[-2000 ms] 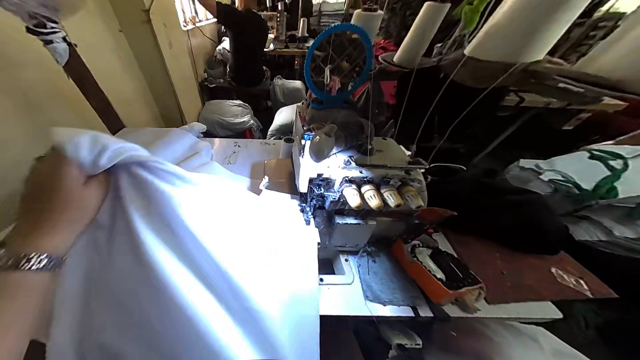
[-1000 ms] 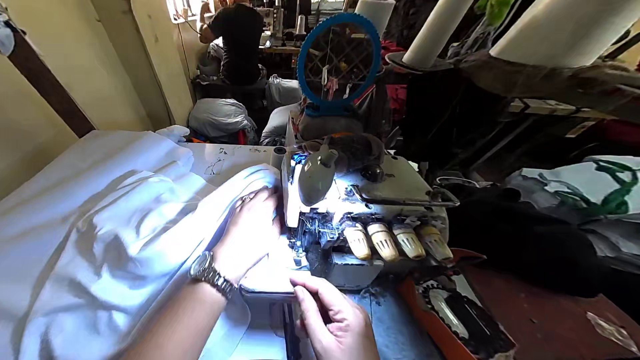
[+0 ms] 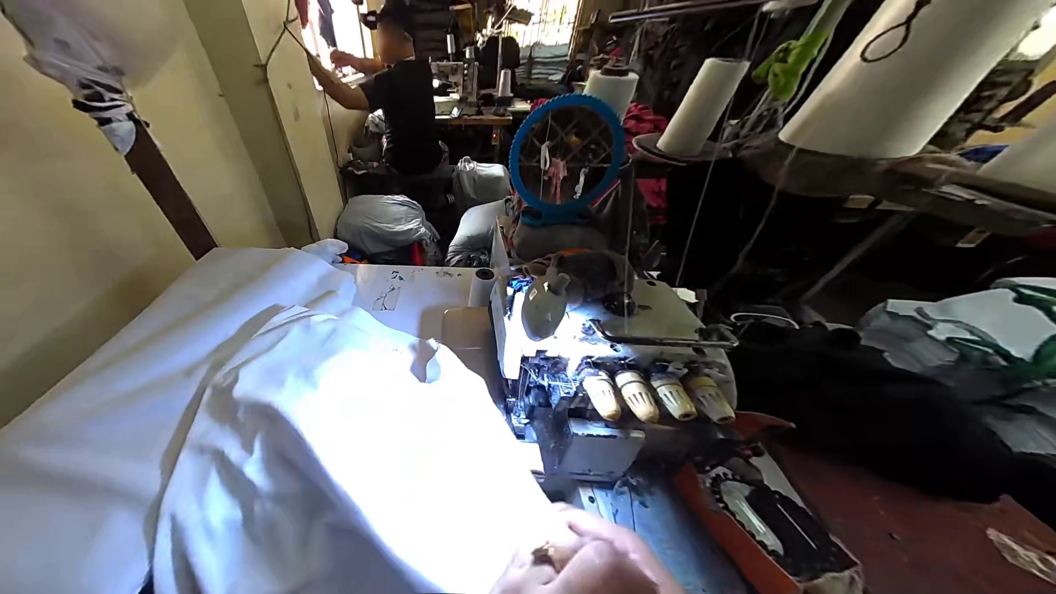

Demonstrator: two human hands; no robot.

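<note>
White fabric (image 3: 396, 429) lies in a large folded heap across the left and middle of the view, glaring under the machine's lamp. At the bottom, my right hand (image 3: 590, 557) pinches its near edge, partly cut off by the frame. My left hand does not show; whether the cloth covers it I cannot tell. An overlock sewing machine (image 3: 660, 313) with several cream tension knobs (image 3: 637, 396) stands just right of the fabric. The cloth's right edge runs beside the needle area, where contact cannot be made out.
An orange-sided box (image 3: 718, 528) with dark items sits right of the machine. Behind it are a blue ring (image 3: 516, 157) and thread cones (image 3: 705, 107). A person (image 3: 404, 107) works at the back left, near stuffed bags (image 3: 384, 223). Dark cloth (image 3: 858, 404) lies at right.
My left hand, on the cloth by the needle area a second ago, has gone from sight. The fabric now lies bunched beside the machine, and my right hand is at its near edge.
</note>
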